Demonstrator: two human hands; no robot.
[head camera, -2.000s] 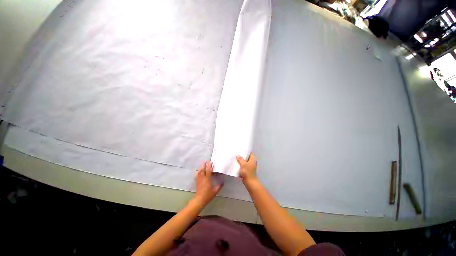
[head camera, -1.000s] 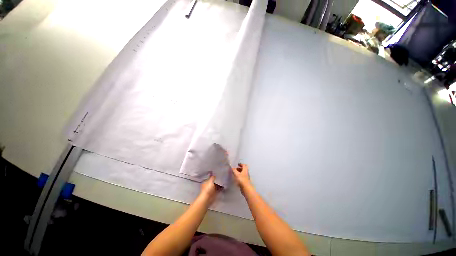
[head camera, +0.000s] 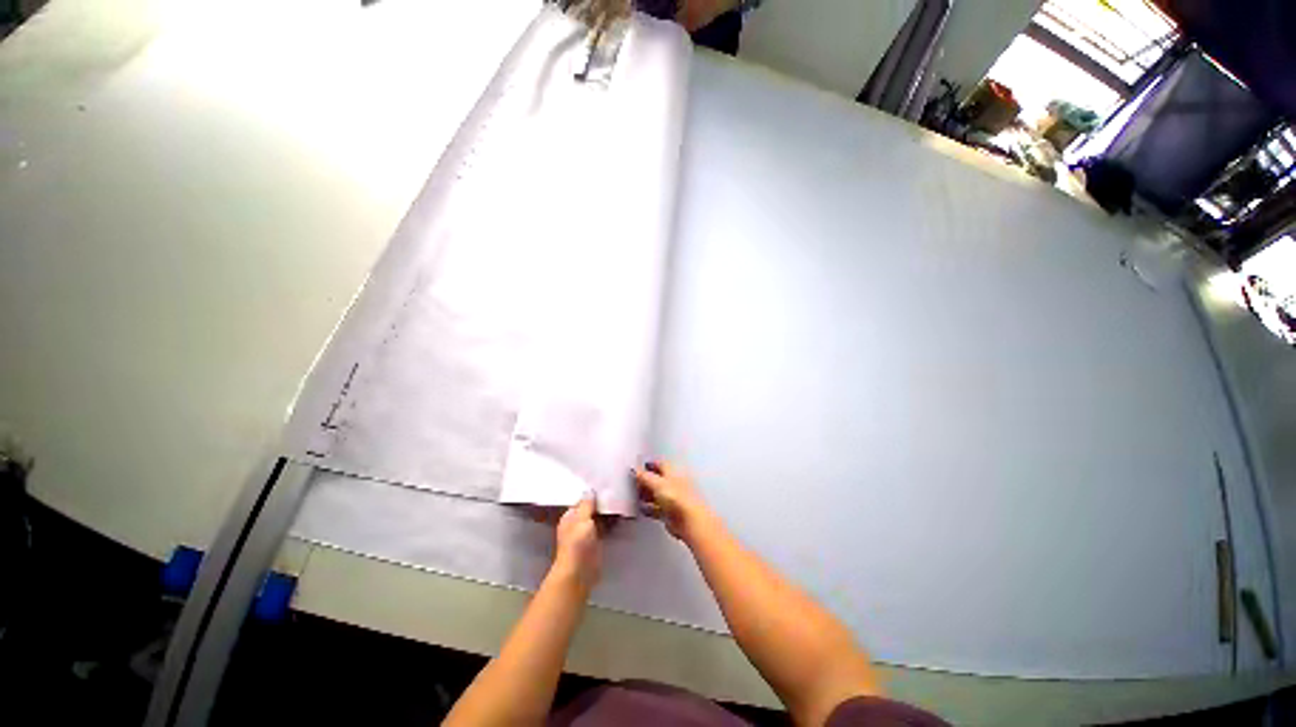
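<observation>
White marker paper (head camera: 427, 341) with faint printed lines lies across the table. Its right part is folded over to the left in a long flat bundle (head camera: 604, 284). My left hand (head camera: 576, 540) grips the near end of the bundle, thumb on top and fingers hidden beneath. My right hand (head camera: 665, 497) is at the bundle's near right corner with curled fingers; whether it pinches the paper cannot be told. A second person's hand (head camera: 600, 17) is at the far end of the bundle.
A pale underlay sheet (head camera: 910, 384) covers the table to the right. A metal rail (head camera: 235, 589) with blue clamps (head camera: 274, 594) crosses the table's near left edge. A brown bar (head camera: 1225, 589), a green bar (head camera: 1258, 622) and a thin dark rod (head camera: 1222, 490) lie far right.
The folded bundle has moved left and its near end lies flatter. Both hands have moved with it. The second person's hand now shows at the far end, and the view has turned left.
</observation>
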